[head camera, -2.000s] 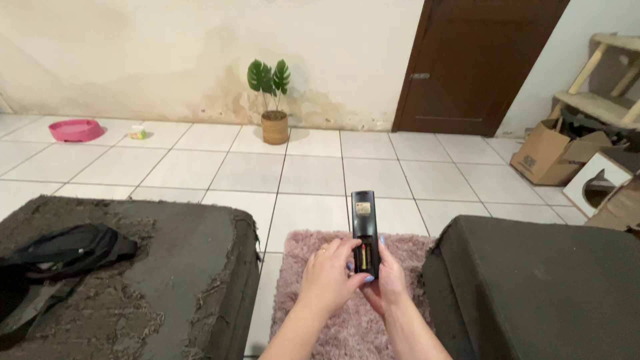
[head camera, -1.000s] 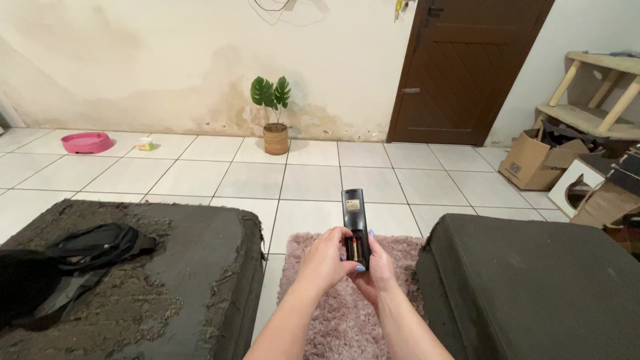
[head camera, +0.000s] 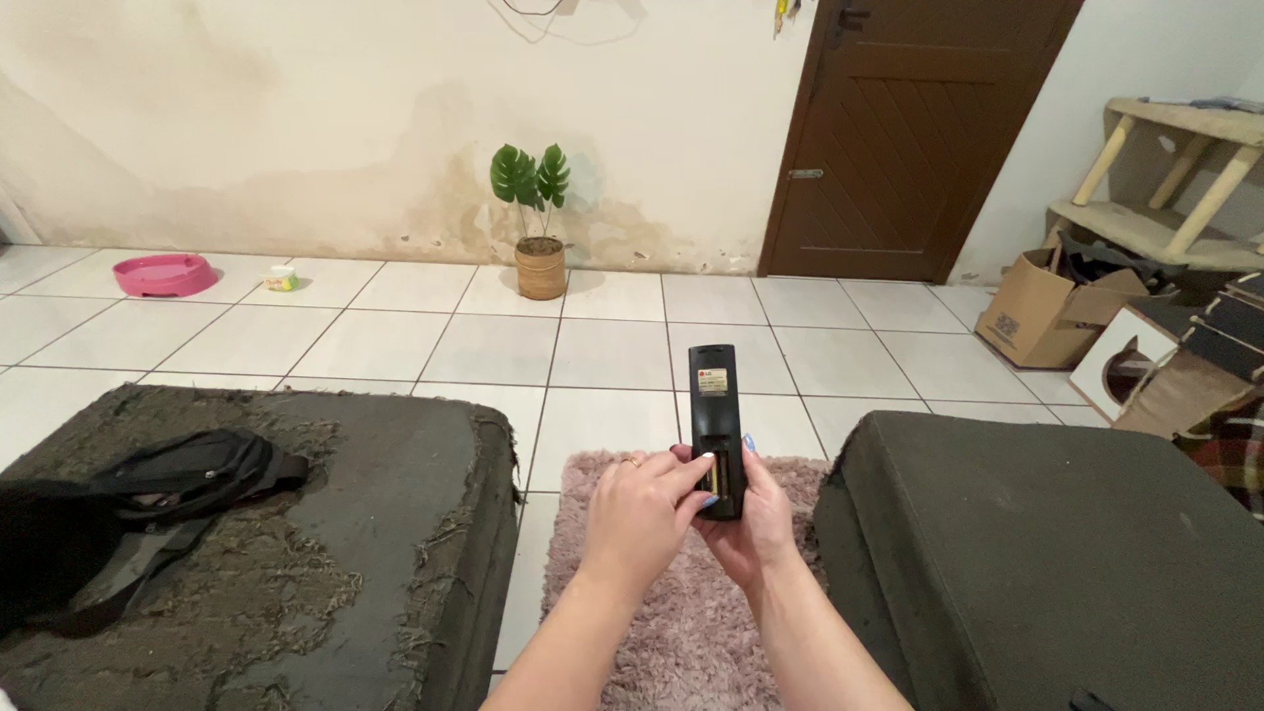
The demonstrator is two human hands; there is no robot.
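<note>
A black LG remote control (head camera: 713, 415) is held upright above the rug, its back toward me and its battery compartment uncovered. Inside the compartment lies a battery (head camera: 722, 474); whether there is a second one beside it I cannot tell. My right hand (head camera: 758, 518) holds the remote's lower end from the right and from behind, thumb along its edge. From the left, my left hand (head camera: 647, 504) reaches over with index finger and thumb at the compartment's left side, touching the remote or the battery; the fingers partly cover the opening.
Below my hands is a pink shaggy rug (head camera: 671, 632), between a frayed grey upholstered seat (head camera: 395, 494) bearing a black bag (head camera: 197, 474) and another dark seat (head camera: 1027, 533). Farther off are a potted plant (head camera: 541, 269), a pink basin (head camera: 165, 276), a cardboard box (head camera: 1052, 316) and a brown door (head camera: 908, 148).
Both hands stay around the remote, with small shifts of the left fingers at the battery compartment. The view has tilted upward slightly less than two seconds ago, showing more of the door.
</note>
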